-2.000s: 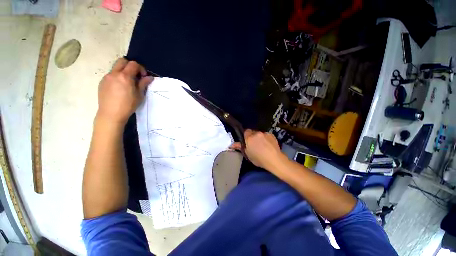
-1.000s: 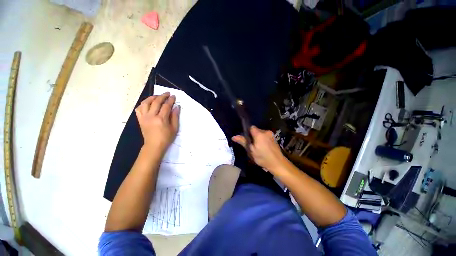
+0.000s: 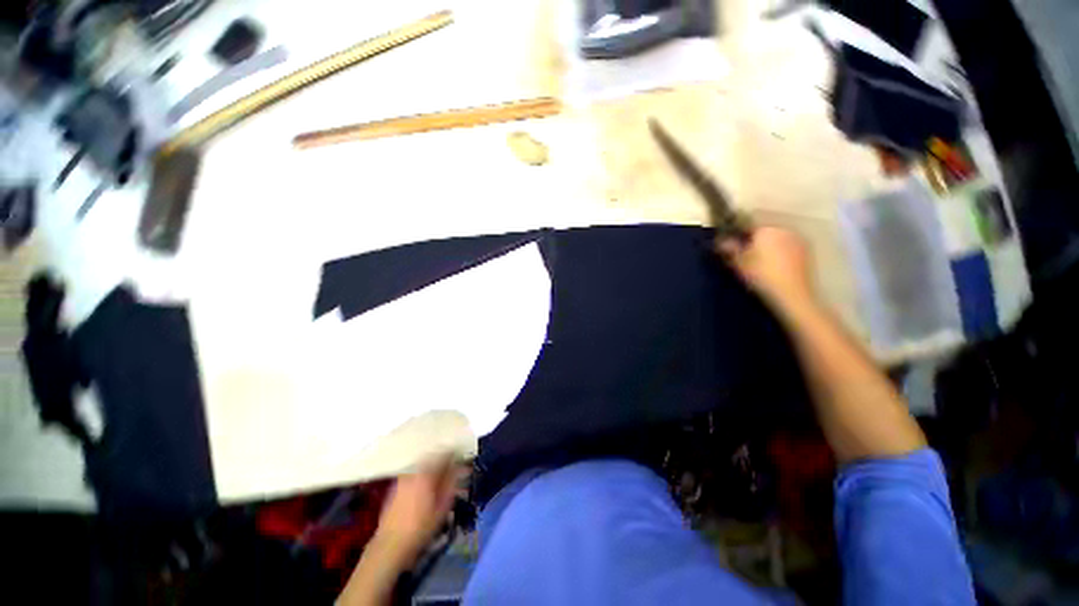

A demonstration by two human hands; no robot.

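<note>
My right hand (image 3: 769, 263) holds the long dark shears (image 3: 698, 180), raised at the right, blades pointing up and left over the pale table (image 3: 260, 296). The white paper pattern (image 3: 444, 337) lies flat at centre-left with its curved edge towards the right. Dark garment fabric (image 3: 639, 320) spreads right of the pattern, and a dark strip (image 3: 402, 270) shows along the pattern's far edge. My left hand (image 3: 426, 503) is blurred at the table's near edge, below the pattern; whether it holds anything cannot be told.
Beyond the cloth lie a wooden ruler (image 3: 426, 121), an oval tan piece (image 3: 528, 148), a yellow yardstick (image 3: 314, 73) and a steam iron (image 3: 645, 21). A dark block (image 3: 169, 199) and dark cloth (image 3: 142, 397) are at left. A gridded sheet (image 3: 905, 266) and blue rectangle (image 3: 975, 296) are at right.
The view has turned, showing more of the table. My left hand has left the pattern for the near edge. My right hand and the shears have moved right, away from the pattern.
</note>
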